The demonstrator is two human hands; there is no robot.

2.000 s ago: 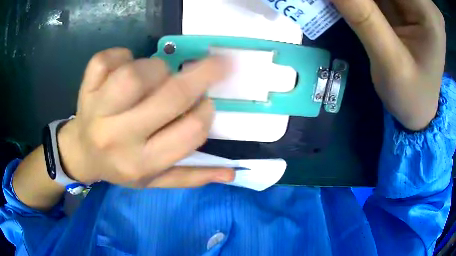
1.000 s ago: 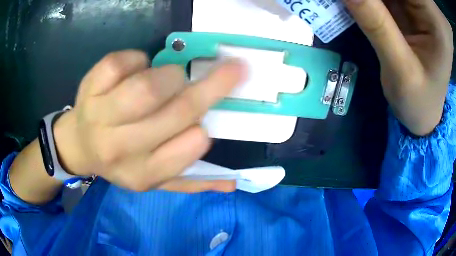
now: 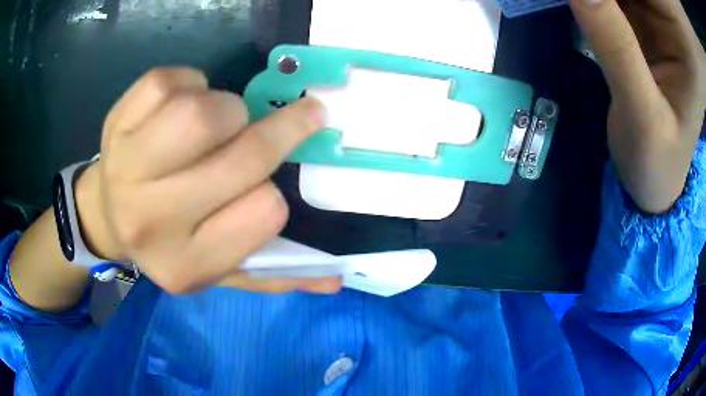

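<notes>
A mint-green positioning jig (image 3: 402, 168) lies across a white phone (image 3: 402, 31), whose surface shows through the jig's central cut-out. My left hand (image 3: 186, 170) is over the jig's left end, its index fingertip at the left part of the cut-out. Its lower fingers and thumb side hold a curled white backing paper (image 3: 387, 272). My right hand (image 3: 642, 93) is at the upper right, cut off by the top edge. Its fingertips are at a printed label strip (image 3: 530, 6), of which only a corner shows.
The phone lies on a dark fixture (image 3: 480, 224) on a dark green bench mat (image 3: 116, 54). The jig's metal hinge piece (image 3: 528, 141) is at its right end. My blue smock is along the bottom.
My left index finger has moved left, from the middle of the cut-out to its left part. My right hand and the label strip have moved up and right, mostly out of the top edge.
</notes>
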